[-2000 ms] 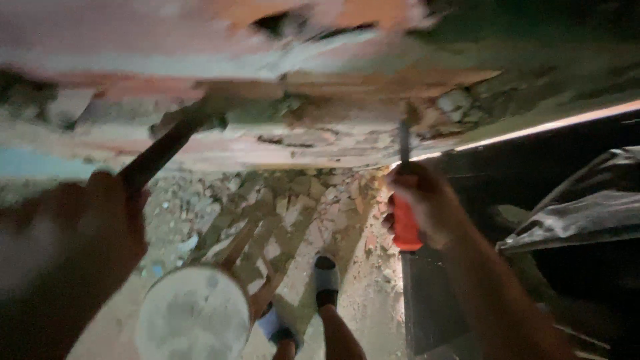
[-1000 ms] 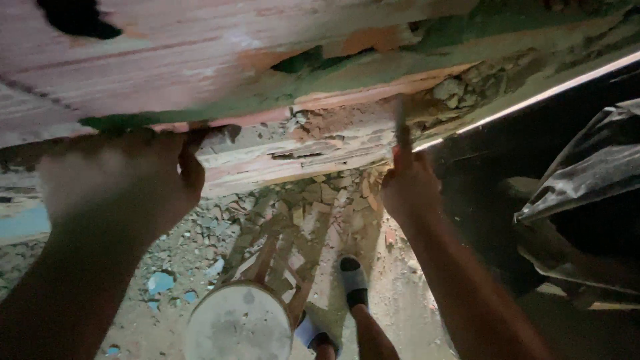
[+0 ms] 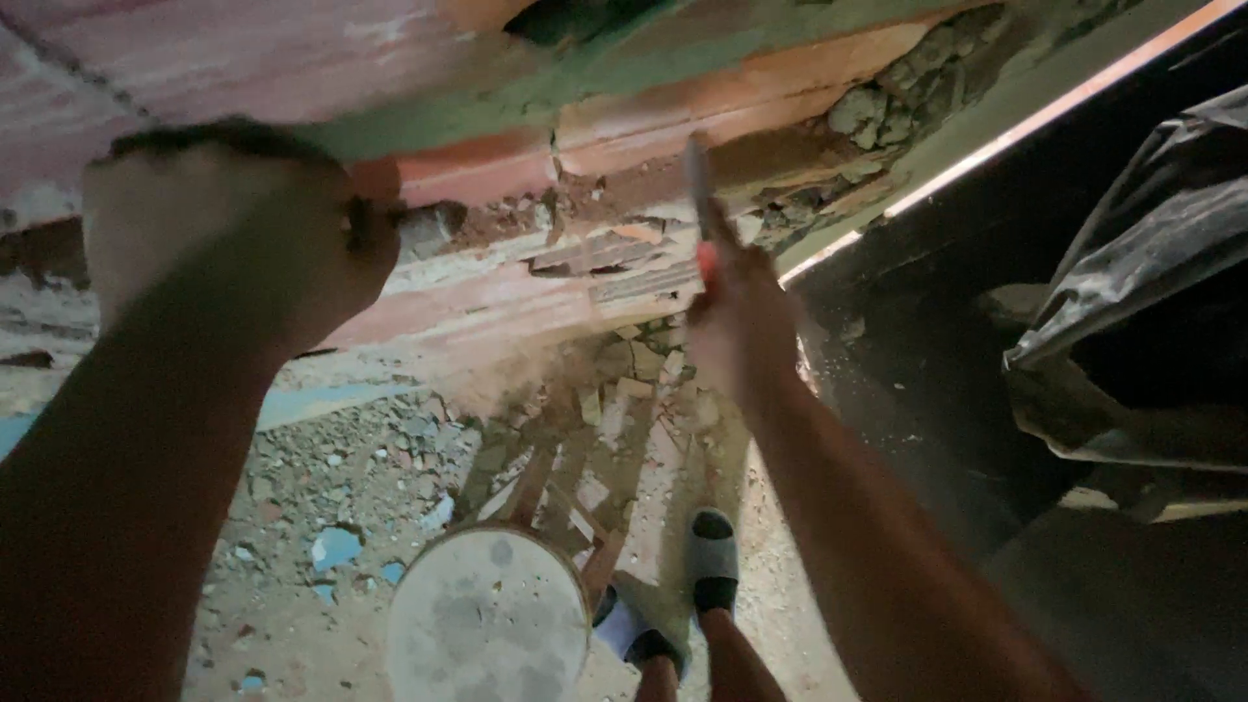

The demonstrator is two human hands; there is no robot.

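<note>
My left hand (image 3: 244, 234) is closed in a fist in front of the broken wall at the left, around a dark-handled tool. A greyish end (image 3: 434, 229), probably the tool's head, shows beside the fist; the rest is hidden. Right of it, my right hand (image 3: 746, 322) grips a chisel-like tool with a red handle and a grey metal blade (image 3: 698, 180). The blade points up at the chipped band of the wall (image 3: 604, 234), where brick and crumbled mortar show under pink, orange and green paint. Blur hides whether the tip touches. The two tools are apart.
A round stool-like top (image 3: 492, 624) stands below, beside my feet in slip-on sandals (image 3: 714, 561). Rubble (image 3: 370, 458) and blue paint chips (image 3: 336, 548) litter the floor. At the right is a dark panel (image 3: 907, 322) with crumpled plastic sheeting (image 3: 1131, 263).
My left hand has risen to the wall; two seconds ago it was lower, with the tool's dark handle in plain view. The right hand still grips the red-handled tool. The view has shifted.
</note>
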